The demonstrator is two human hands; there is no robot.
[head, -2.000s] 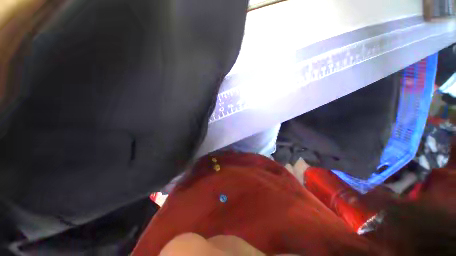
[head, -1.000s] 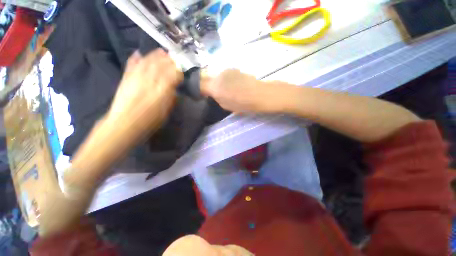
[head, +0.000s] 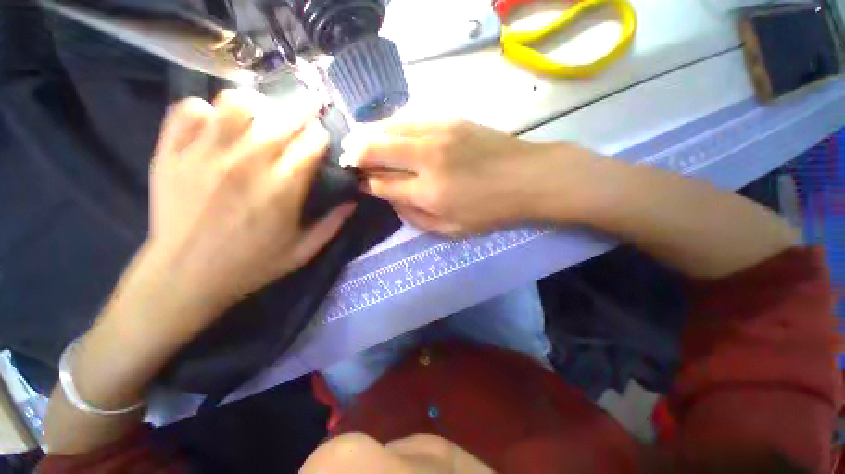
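The black garment piece (head: 74, 213) covers the left of the table and hangs over its front edge. My left hand (head: 232, 185) lies on the cloth, fingers bent, pressing it by the needle area. My right hand (head: 440, 176) pinches the cloth edge between thumb and fingers, just right of my left hand. The ribbed grey-blue knob (head: 369, 79) is right above my right fingertips. The machine head (head: 250, 42) is at the top left, with glare around the needle, so the needle itself cannot be made out.
Scissors with a yellow loop (head: 616, 42) and a red loop lie right of the machine. A dark rectangle with a brown rim (head: 792, 51) is at far right. The ruler-marked table edge (head: 445, 268) runs across the front. Blue basket lattice (head: 825, 194) shows at the right edge.
Two seconds ago, cloth filled the left and my hands were not clearly visible. Since one second ago, the view has come closer, the ribbed knob has come into view, and my hands remain at the cloth.
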